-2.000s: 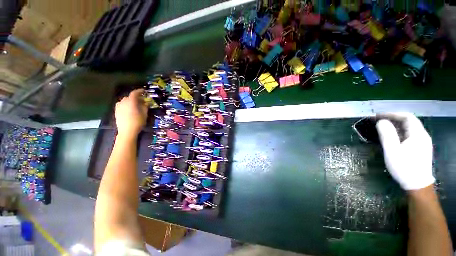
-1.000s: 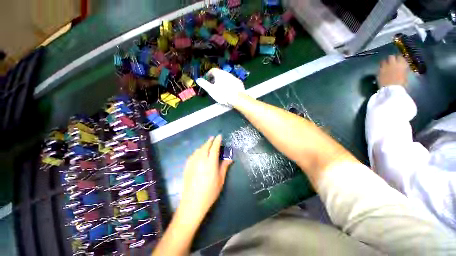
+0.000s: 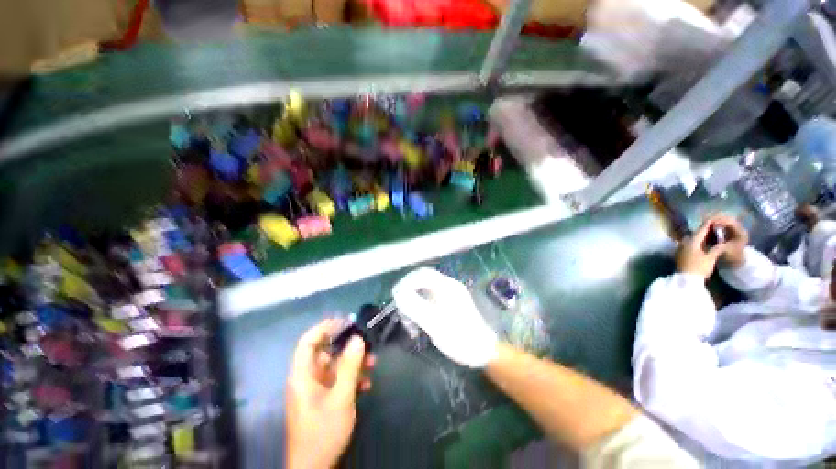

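My left hand (image 3: 323,389), bare, holds a small dark watch body (image 3: 347,339) between thumb and fingers, low over the green bench. My right hand (image 3: 446,316), in a white glove, is just to its right and grips a binder clip (image 3: 383,317); its silver wire handles show, its body is dark and blurred. The clip is close to the watch body; whether they touch is unclear. Another watch body (image 3: 503,291) lies on the bench beyond the glove. The holding tray's coloured clamped units (image 3: 147,348) are blurred at the left.
A loose clip pile (image 3: 339,165) lies beyond the pale metal strip (image 3: 394,259). A metal post (image 3: 697,101) rises at the right by a pale box with dark contents (image 3: 587,124). A white-coated coworker (image 3: 724,357) sits at the right, hands around a small dark part.
The view has shifted. My right hand has come back from the clip pile to my left hand, now with a clip. My left hand now grips the watch body between its fingers.
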